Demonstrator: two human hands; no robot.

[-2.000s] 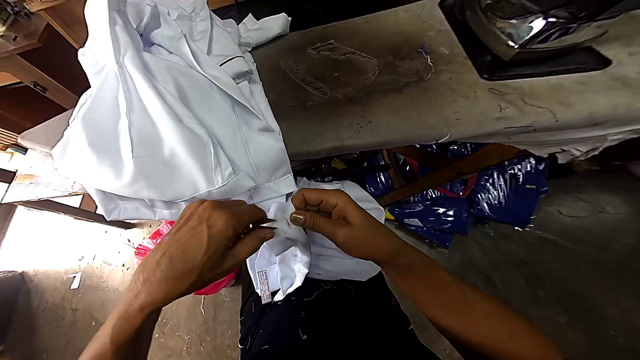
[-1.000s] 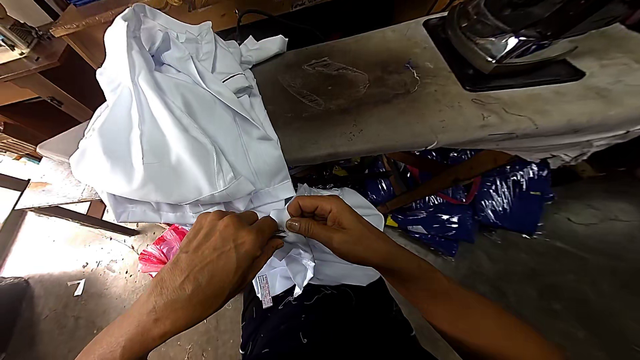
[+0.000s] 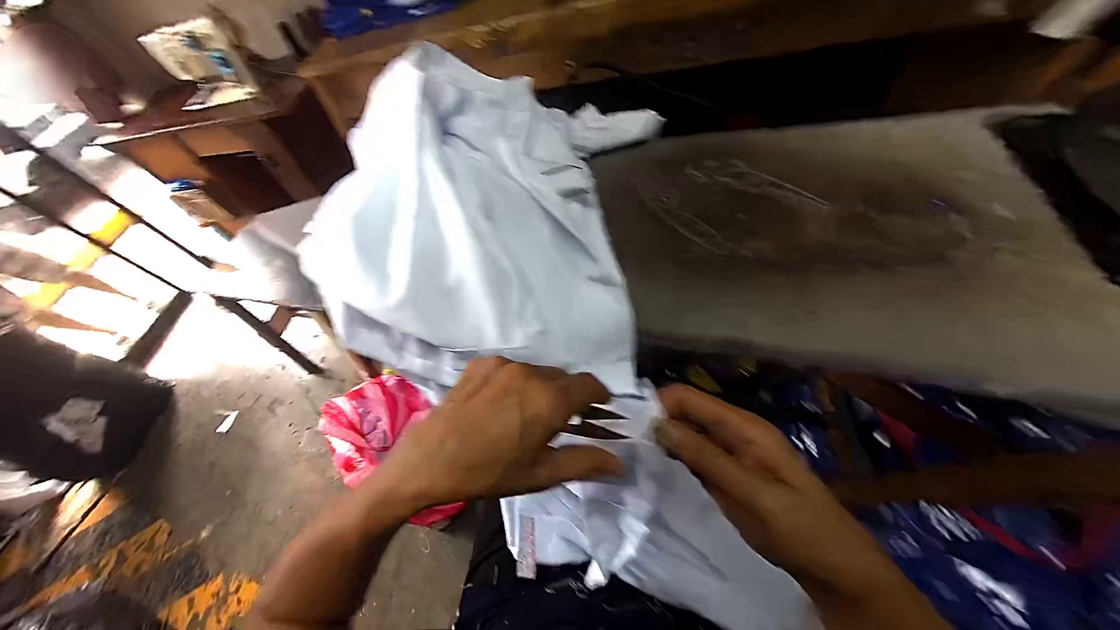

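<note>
A white garment lies over the left end of a padded ironing surface and hangs down toward my lap. My left hand holds small metal thread snips, whose two pointed blades stand apart just over the white cloth. Close by on the right, my right hand pinches the cloth between thumb and forefinger. Below the hands the cloth spreads over dark clothing, and a small printed label hangs from it.
The stained ironing surface extends right, with a dark iron rest at its edge. Under it lie blue items in clear plastic. A pink and white plastic bag stands on the floor at left. Behind are a wooden cabinet and metal bars.
The view has swung left. The snips' blades now show plainly, spread apart, beyond my left fingers, which have come away from my right fingertips. The right hand still pinches the cloth.
</note>
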